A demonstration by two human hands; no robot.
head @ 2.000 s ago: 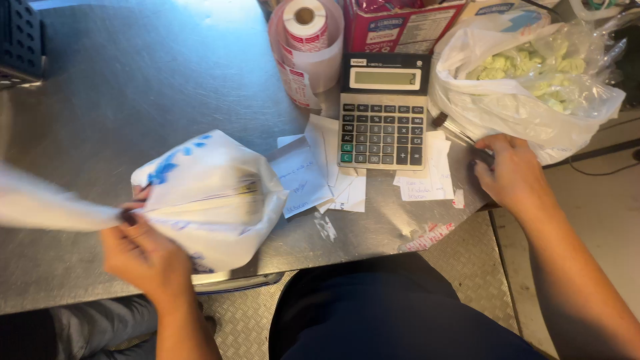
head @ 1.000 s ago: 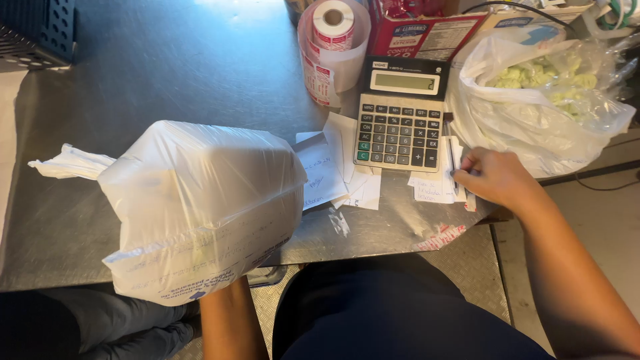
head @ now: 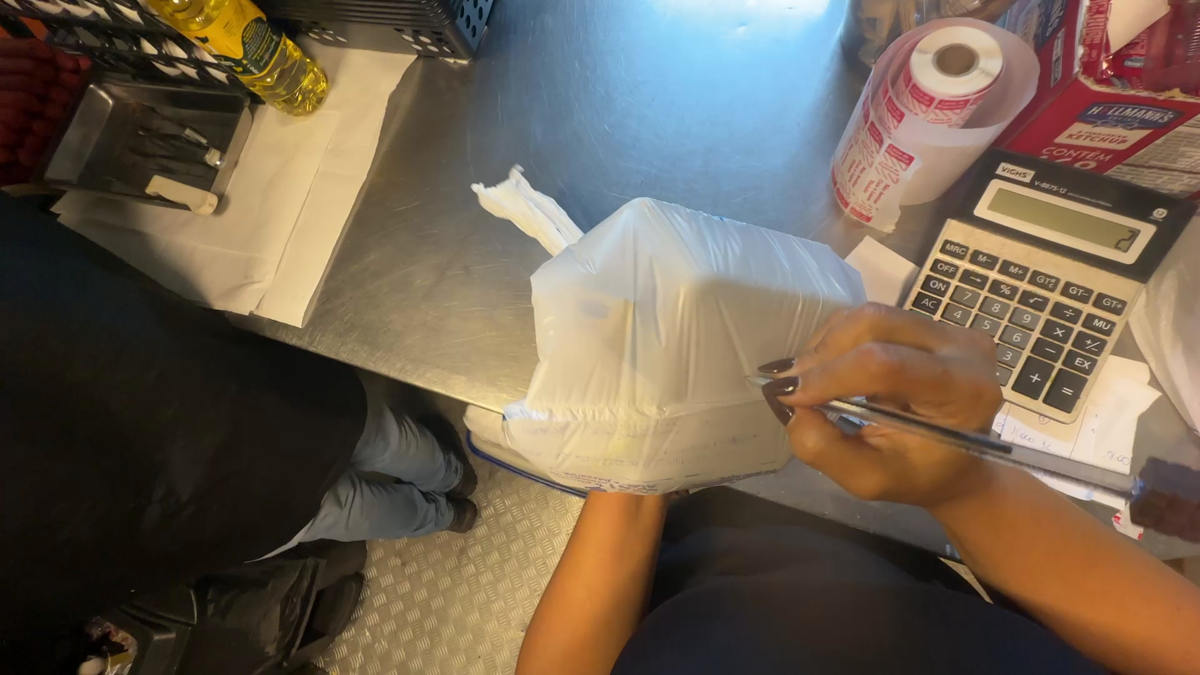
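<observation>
A white plastic bag (head: 656, 319), with something boxy inside and its top twisted to the upper left, lies at the edge of the steel table. My right hand (head: 891, 403) grips a clear ballpoint pen (head: 975, 441), its tip at the bag's right side. My left forearm runs up to the near side of the bag; the left hand is hidden under or behind it, so its hold cannot be seen. Right of the bag is a calculator (head: 1031, 300), partly behind my right hand, with handwritten paper slips (head: 1116, 422) beneath it.
A label roll (head: 956, 70) in a plastic container and a red ketchup box (head: 1092, 112) stand at the back right. At upper left are an oil bottle (head: 258, 56), a metal tray (head: 141, 141), white paper (head: 309, 178) and a black basket (head: 412, 23). A person in dark clothes (head: 159, 412) stands at left.
My right hand has moved left from the slips beside the calculator to the bag, with the pen in it. Two seconds ago my left hand held the bag's top. The view has shifted left.
</observation>
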